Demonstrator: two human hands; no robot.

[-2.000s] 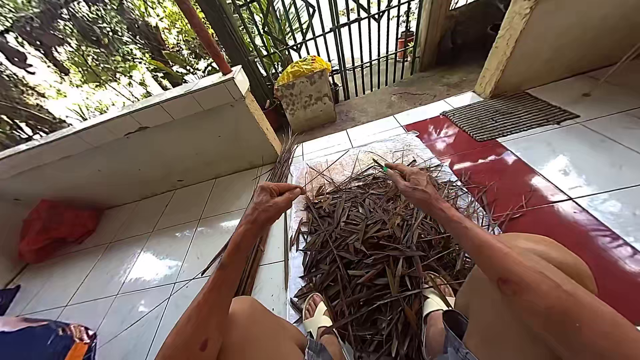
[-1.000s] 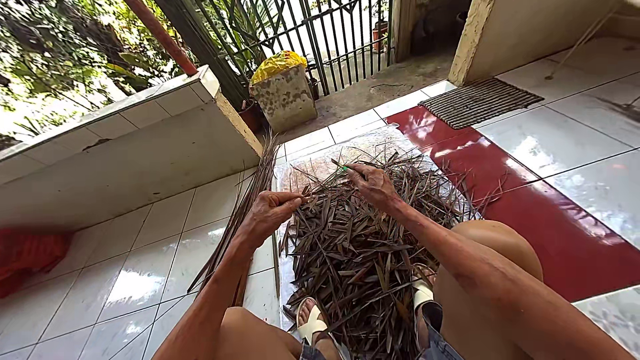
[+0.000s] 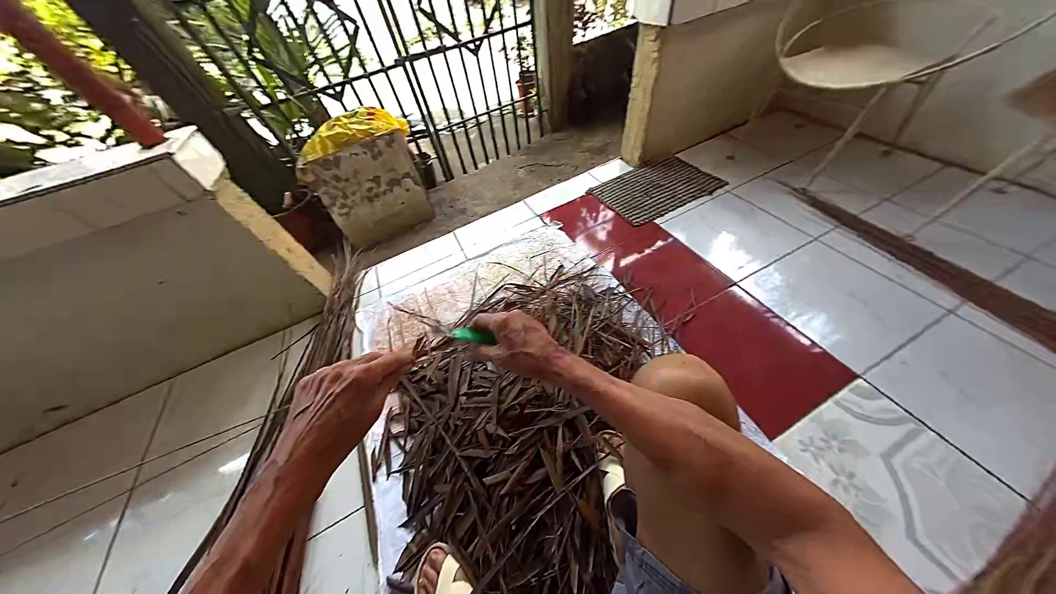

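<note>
My right hand (image 3: pixel 516 342) is closed around a green-handled tool (image 3: pixel 474 336), probably a small knife; its blade is blurred. My left hand (image 3: pixel 346 396) pinches a thin brown leaf strip or rib between thumb and fingers, to the left of the tool. Thin strands trail from it toward the lower left. Beneath both hands a heap of dry brown leaf pieces (image 3: pixel 503 462) lies on a white sheet (image 3: pixel 388 318), between my sandalled feet. A bundle of long brown ribs (image 3: pixel 330 330) lies along the sheet's left side.
A low wall (image 3: pixel 148 289) stands at the left. Ahead are a block with a yellow plastic bag (image 3: pixel 355 132) on top and a metal gate (image 3: pixel 462 82). A ribbed mat (image 3: pixel 656 190), a chair (image 3: pixel 858 66) and another long brown bundle (image 3: pixel 932 264) are at the right.
The view has shifted right, bringing the chair and the right-hand bundle into sight. The green handle now shows more fully in my right hand. Both hands stay over the heap.
</note>
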